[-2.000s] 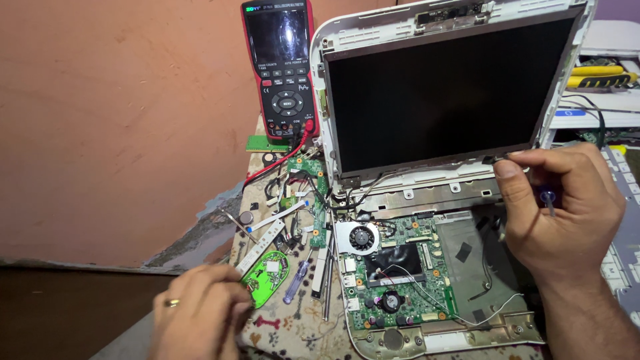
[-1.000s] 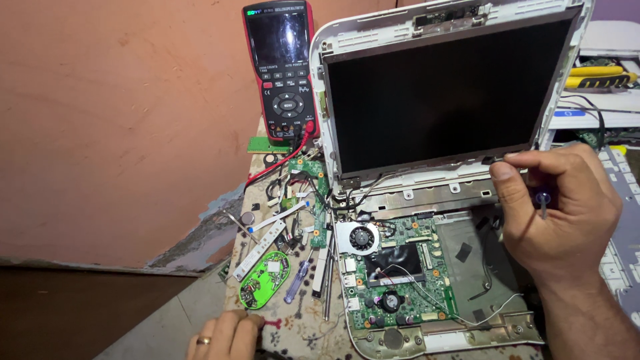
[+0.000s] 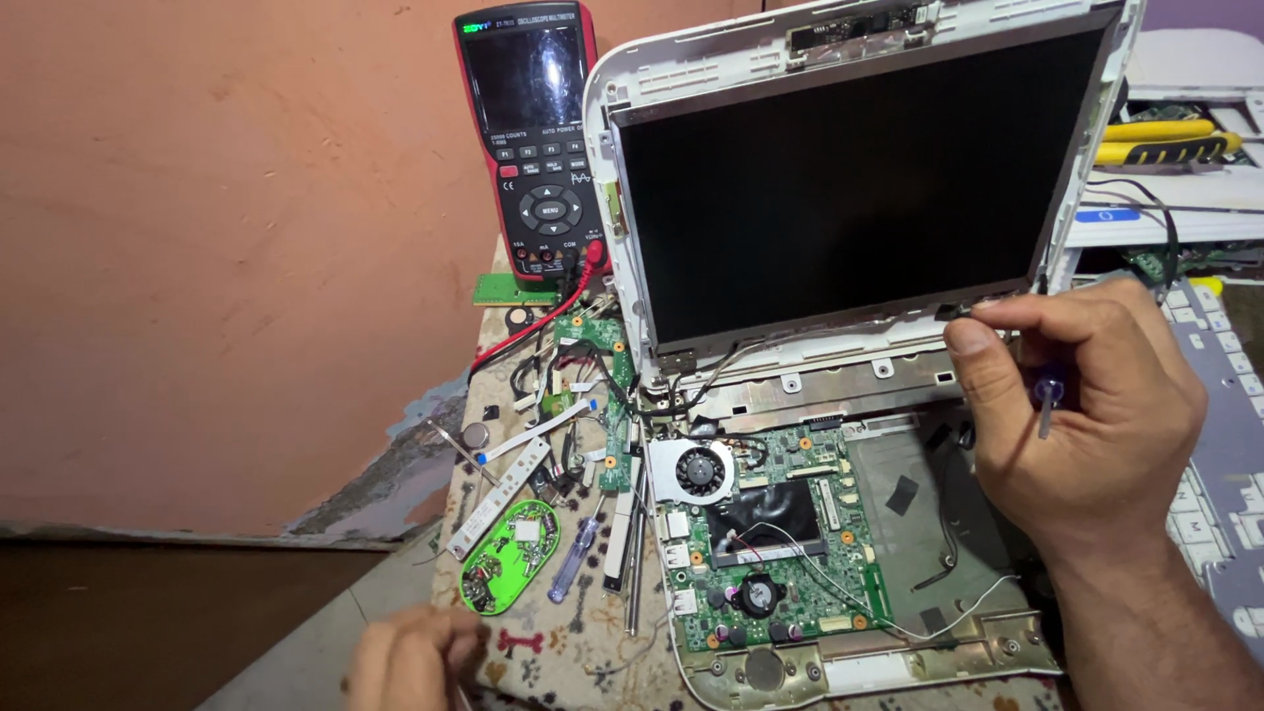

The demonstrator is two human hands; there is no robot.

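Note:
A white laptop stands opened up, its bare LCD panel (image 3: pixel 849 188) upright above the exposed motherboard (image 3: pixel 790 592) and cooling fan (image 3: pixel 699 471). My right hand (image 3: pixel 1096 395) is at the panel's lower right edge, with a small dark piece between thumb and index finger. A small screwdriver (image 3: pixel 1049 400) is tucked in the same hand, its tip pointing down. At the bottom left, my left hand (image 3: pixel 415 662) hovers by the cloth's edge, blurred, its fingertips partly hidden. Just above it lies a green tray (image 3: pixel 513 583) of small screws and parts.
An oscilloscope multimeter (image 3: pixel 543 148) with a red lead stands behind the laptop's left side. A clear-handled screwdriver (image 3: pixel 576 558), ribbon cables and a green circuit board (image 3: pixel 622 395) crowd the cloth. Yellow-handled pliers (image 3: pixel 1165 143) and a loose keyboard (image 3: pixel 1210 444) are at right.
My left hand was beside the green tray two seconds ago and has moved down, away from it. My right hand has stayed at the panel's lower edge.

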